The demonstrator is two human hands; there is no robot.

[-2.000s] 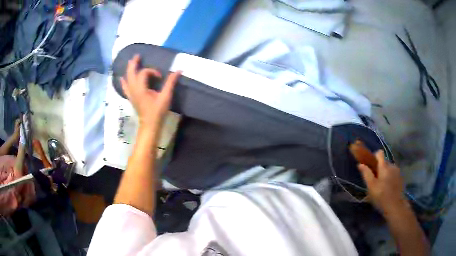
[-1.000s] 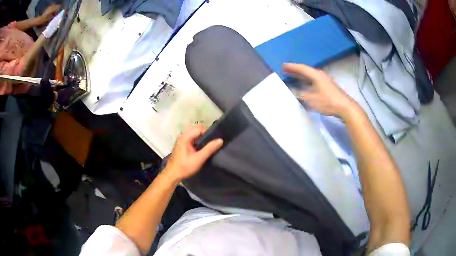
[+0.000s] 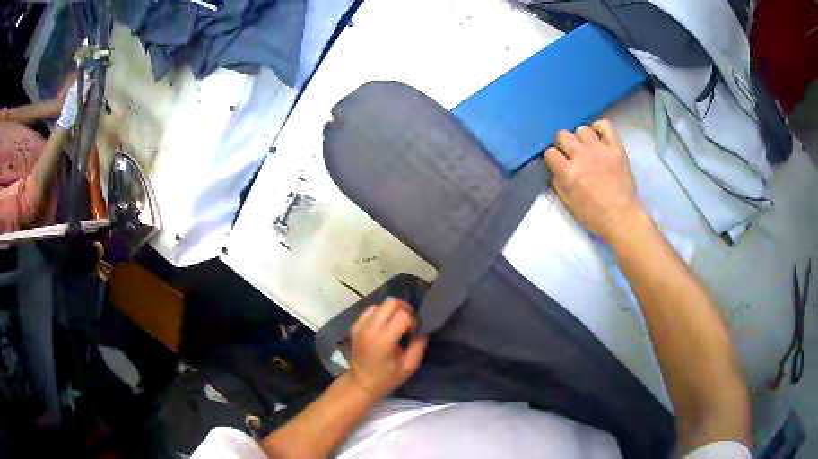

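The dark grey garment piece (image 3: 547,345) lies over the near part of the padded sleeve board (image 3: 404,152), whose rounded end is bare. A dark strip of the cloth is folded back across the board between my hands. My left hand (image 3: 384,345) is closed on the cloth at the near side of the board. My right hand (image 3: 594,175) pinches the far end of the folded strip beside the blue block. A white layer (image 3: 569,269) shows along the far side of the dark cloth.
The blue block (image 3: 556,94) lies behind the board. Grey and white pieces (image 3: 709,134) hang at the back right. Black shears (image 3: 798,323) lie at far right. At left are another iron (image 3: 133,193), a person in a pink top (image 3: 20,170) and blue-grey garments (image 3: 224,40).
My right hand has come down onto the cloth's far edge and gripped it. My left hand has moved right and nearer to me with the cloth. The cloth's end is now folded back.
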